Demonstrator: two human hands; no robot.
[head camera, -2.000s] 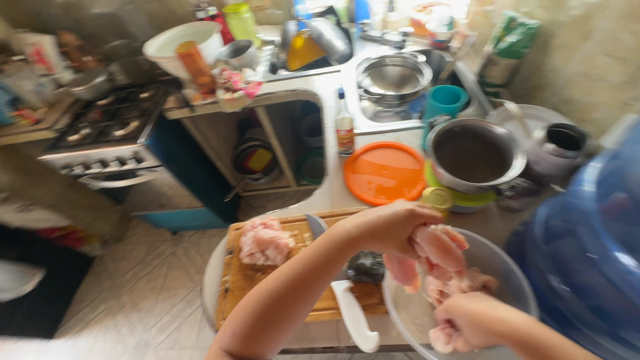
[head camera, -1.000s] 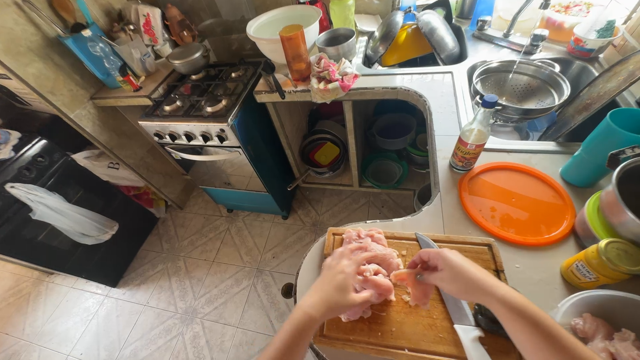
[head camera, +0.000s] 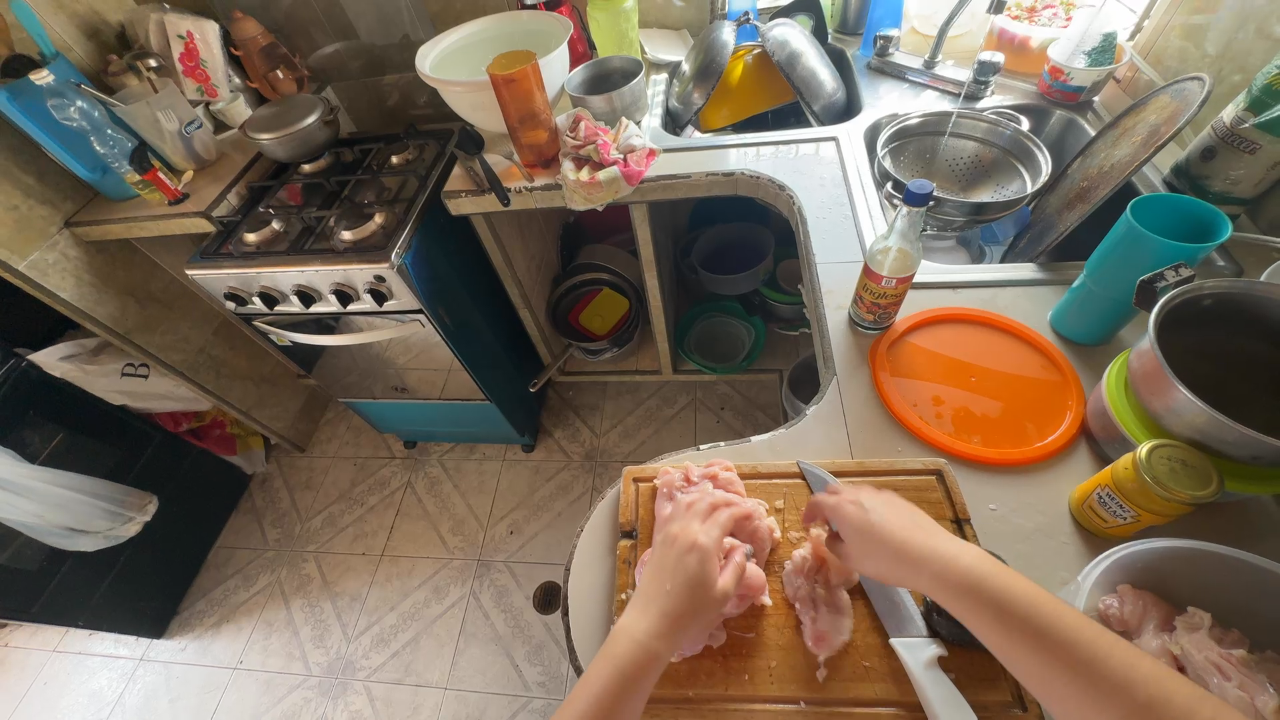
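A pile of raw chicken pieces lies on the left part of a wooden cutting board. My left hand rests on that pile, fingers bent over the meat; whether it grips a piece is hard to tell. Between the pile and the knife, my right hand pinches the upper end of a separate strip of raw chicken. A white-handled kitchen knife lies diagonally on the board, its blade partly beneath my right hand and forearm. More raw chicken fills a plastic bowl at the lower right.
Behind the board are an orange plastic lid, a sauce bottle and a mustard jar. Metal pots and a turquoise cup stand to the right. Water runs into a steel colander in the sink. A stove stands at left.
Two seconds ago both hands held chicken over the plastic bowl; they are now over the board. The chicken at my right hand has moved lower on the board since one second ago. The view has swung.
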